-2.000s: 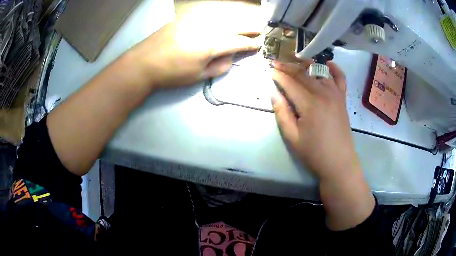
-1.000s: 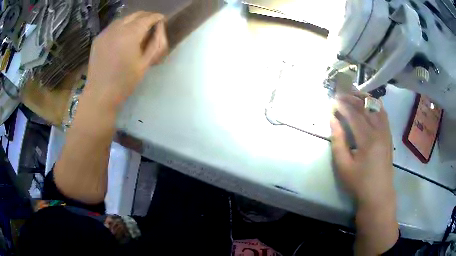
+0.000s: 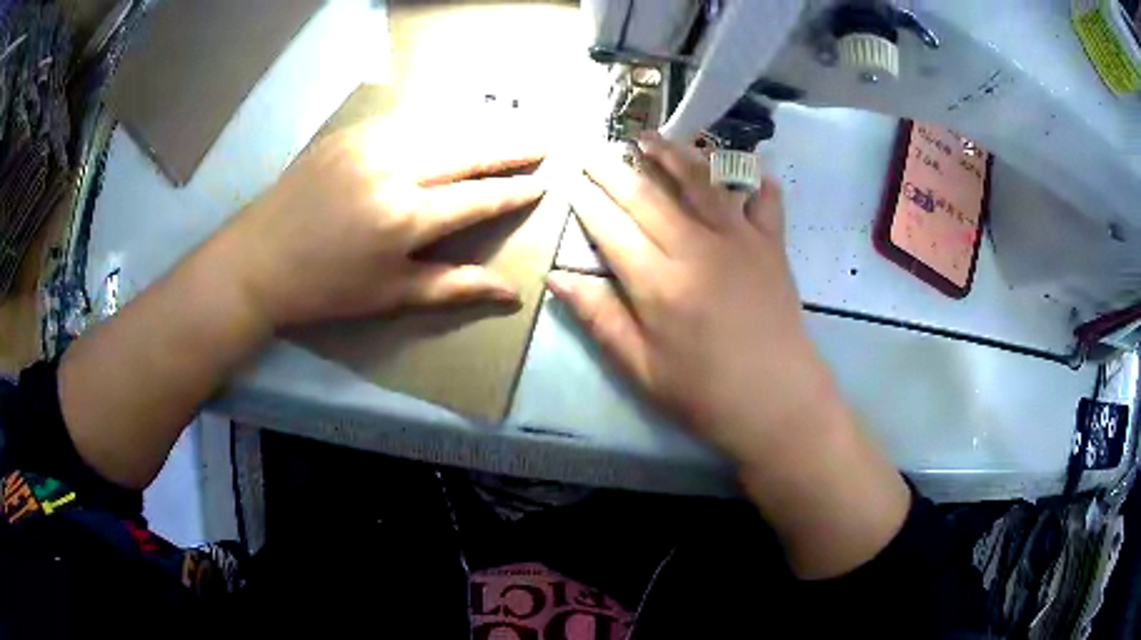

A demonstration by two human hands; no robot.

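Observation:
A tan-brown fabric piece (image 3: 469, 356) lies flat on the white machine table, its upper part washed out by the lamp. My left hand (image 3: 375, 231) lies on it with fingers spread, pressing it flat. My right hand (image 3: 694, 281) is just right of it, fingertips near the presser foot (image 3: 636, 106); the index fingertip is at the piece's right edge. Whether the right fingers hold the fabric cannot be told. The white sewing machine head (image 3: 751, 56) stands above. Glare hides the needle and part of the fabric behind it.
Waiting brown pieces (image 3: 207, 81) lie at the upper left of the table. Untidy bundles (image 3: 35, 138) are at the far left. A phone with a dark red edge (image 3: 936, 213) lies right of the head. Hanging garment parts (image 3: 1057, 563) show at the lower right.
My left hand has come from the waiting pieces back toward the needle and now lies on a brown piece in front of the foot. The view has shifted back too.

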